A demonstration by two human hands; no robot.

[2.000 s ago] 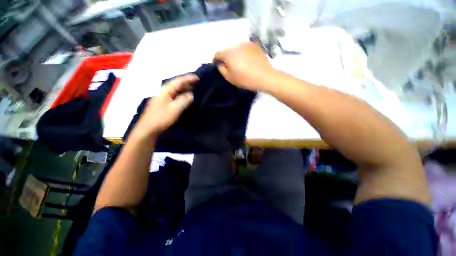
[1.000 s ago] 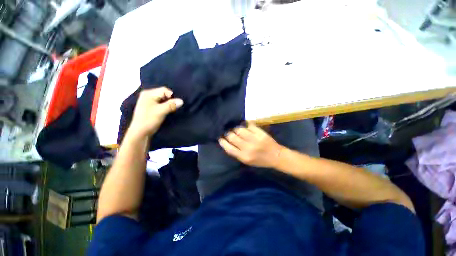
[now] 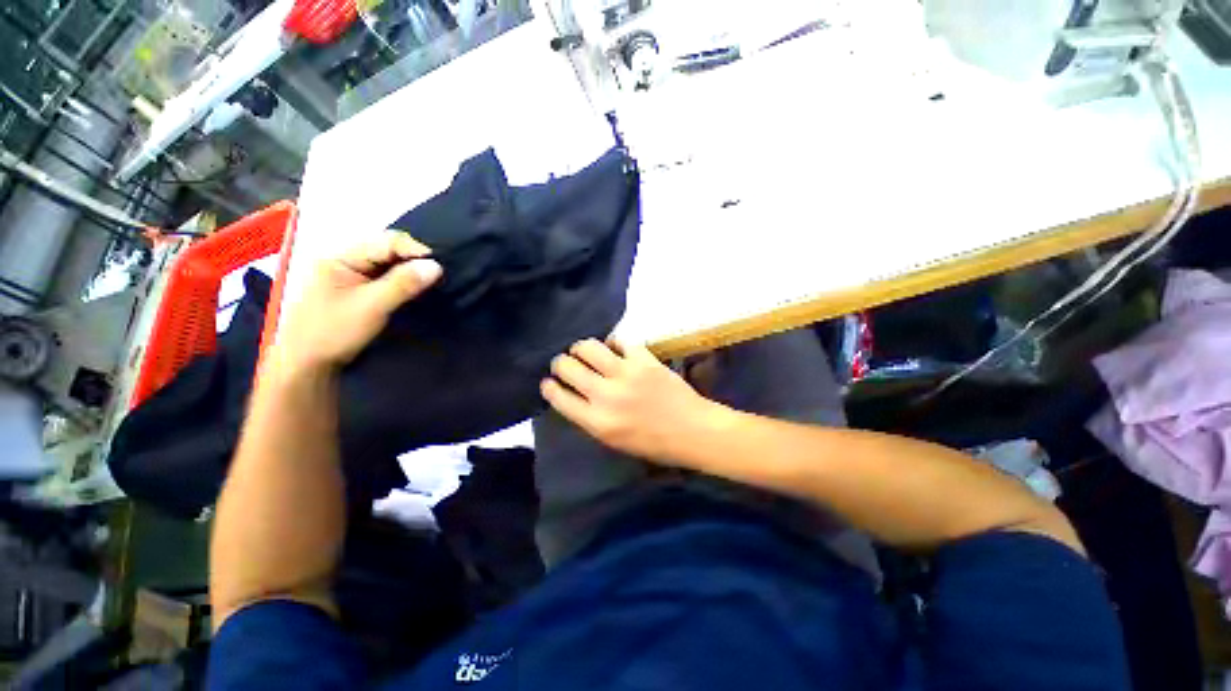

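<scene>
A black garment panel (image 3: 527,290) lies on the white machine table (image 3: 810,189) and hangs over its front edge. Its far right corner reaches to just in front of the sewing machine's needle area (image 3: 632,61). My left hand (image 3: 365,297) pinches a fold of the panel at its left side between thumb and fingers. My right hand (image 3: 628,398) holds the panel's near right edge at the table's front edge, its fingertips on the fabric.
A red slatted basket (image 3: 189,290) stands left of the table with black pieces (image 3: 189,419) hanging over its side. White and black pieces hang below the table. Pale purple fabric (image 3: 1174,405) lies at the far right. A pale cord hangs over the right edge.
My right hand has come from the needle area to the panel's near edge. My left hand has shifted left and now pinches the fabric. The panel lies more spread out.
</scene>
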